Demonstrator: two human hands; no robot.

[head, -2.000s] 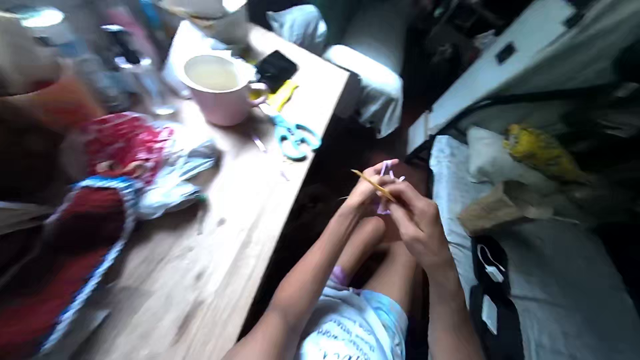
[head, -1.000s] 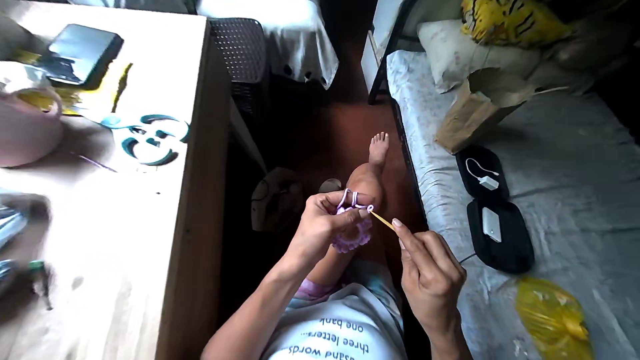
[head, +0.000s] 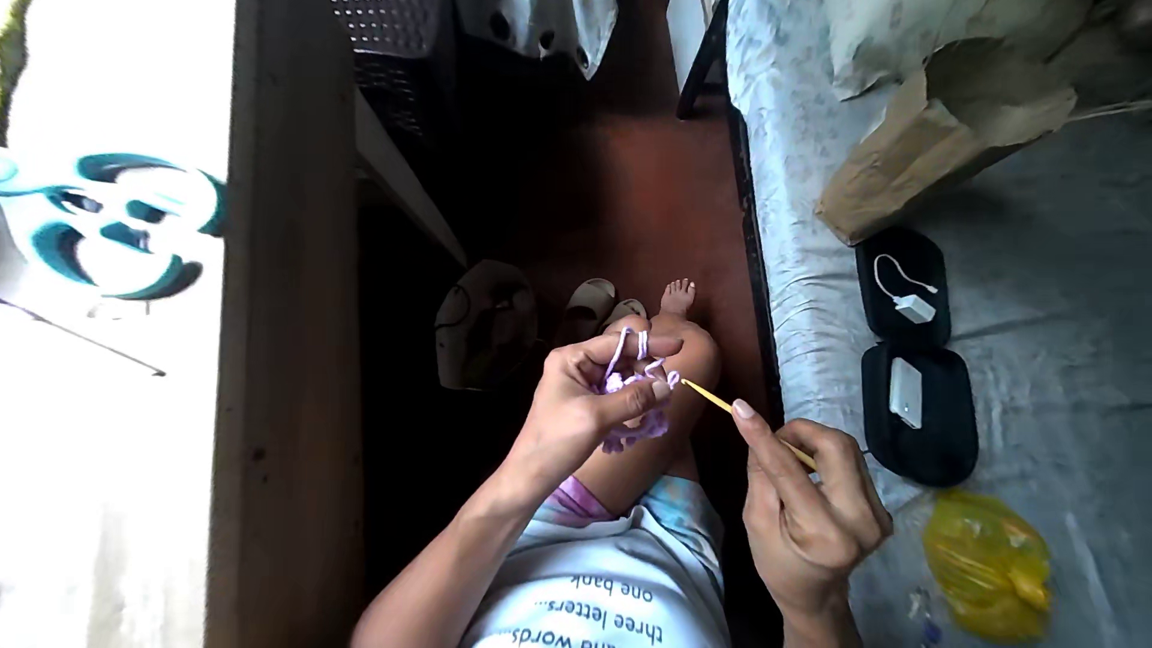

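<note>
My left hand (head: pixel 598 387) pinches a small piece of purple crochet work (head: pixel 637 430) between thumb and fingers, and lilac yarn (head: pixel 643 345) is looped around its raised index finger. A small loop of yarn stands up just past the thumb tip. My right hand (head: pixel 810 499) grips a yellow crochet hook (head: pixel 708 394), whose tip points left and lies close beside that loop; whether they touch I cannot tell. Both hands are above my lap.
On the table (head: pixel 225 360) at the left lie teal-handled scissors (head: pixel 135 225) and a thin dark rod (head: pixel 99 337). The bed (head: pixel 1035 360) at the right bears a paper bag (head: pixel 900 153), an open black case (head: pixel 918 450) and a yellow plastic bag (head: pixel 988 562). Slippers (head: pixel 591 301) sit on the floor.
My hands were close together two seconds ago and are now apart, the hook drawn to the right of the crochet work. The view has swung right and down from the table.
</note>
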